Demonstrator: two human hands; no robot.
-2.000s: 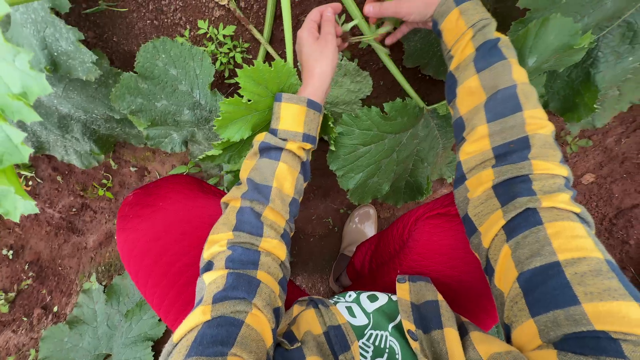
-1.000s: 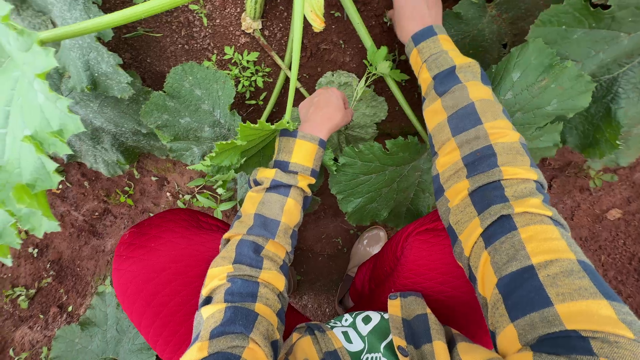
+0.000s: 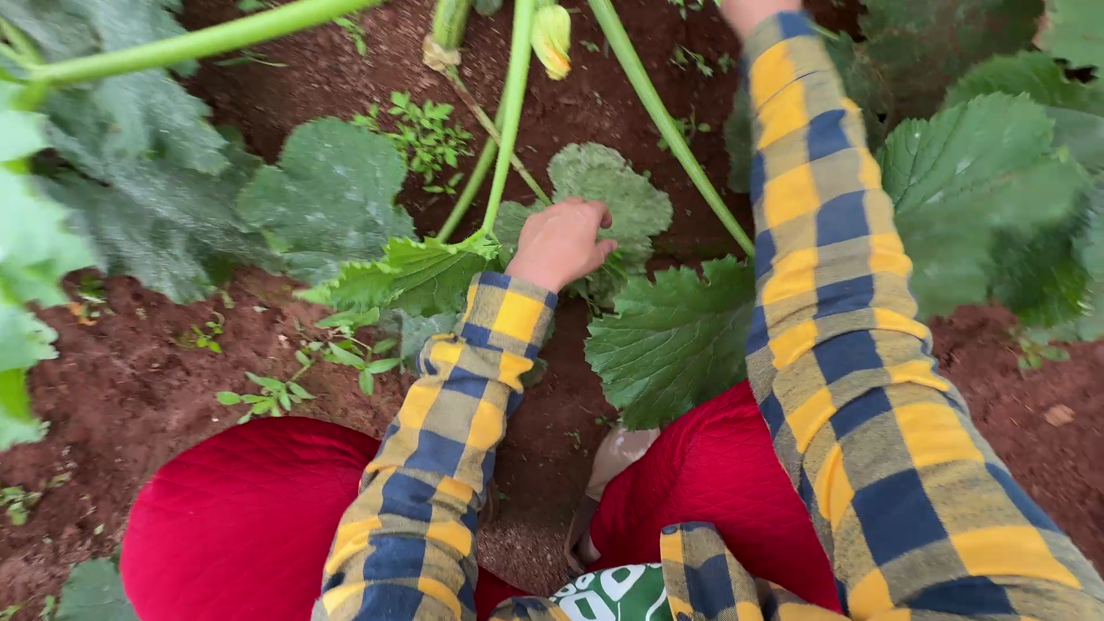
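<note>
My left hand is at the middle of the head view, over a dull, withered-looking leaf and beside a thin brownish stem. Its fingers are partly curled, and whether anything is in them cannot be told. My right hand reaches to the top edge, where its fingers are cut off from view. A thick green leaf stalk slants down between the hands. A yellow squash blossom hangs near the top, beside a pale green upright stalk.
Reddish-brown soil bears small leafy weeds. Large squash leaves crowd the left side and the right. A broad green leaf lies above my right knee, and a light shoe shows below it.
Two seconds ago both hands were together at the green stalk near the top. They have since parted: my left hand moved down to the withered-looking leaf, my right up to the top edge.
</note>
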